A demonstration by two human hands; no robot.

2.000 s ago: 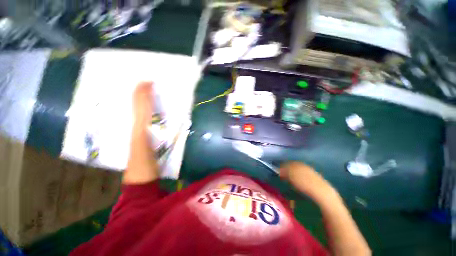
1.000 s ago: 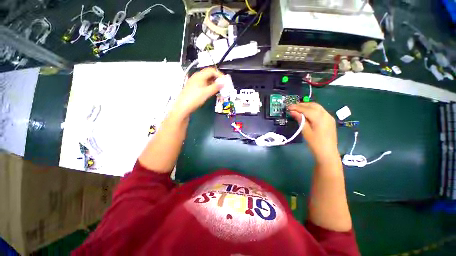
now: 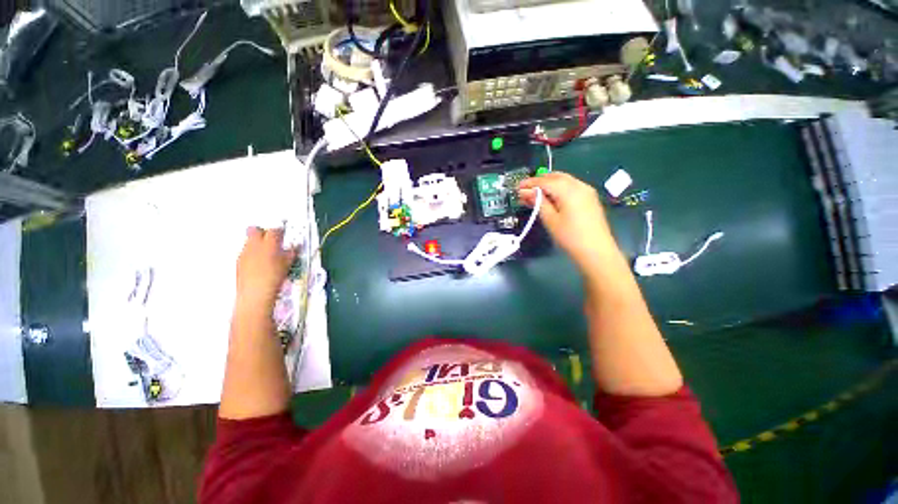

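Observation:
The black test fixture [image 3: 443, 246] lies in front of the instruments. A charger circuit board [image 3: 398, 219] sits at its white socket block [image 3: 436, 197]. The white output cable [image 3: 490, 253] runs from the board's side in a tied bundle across the fixture's front. My right hand [image 3: 560, 205] holds the cable's free end at the green fixture test board [image 3: 494, 195]; the plug tip is hidden by my fingers. My left hand [image 3: 266, 260] is over the white paper sheet [image 3: 197, 207], fingers at a white cabled unit; whether it grips it is unclear.
A beige instrument [image 3: 551, 59] stands behind the fixture, with a red test lead [image 3: 575, 123]. A spare cabled unit [image 3: 658, 263] and a small white square piece [image 3: 617, 182] lie right. Cabled boards [image 3: 133, 113] lie back left. A yellow wire [image 3: 352, 214] loops left of the fixture.
My left hand has left the socket block and moved left and down to the paper sheet. My right hand stays at the green test board with the cable end. The camera view has shifted.

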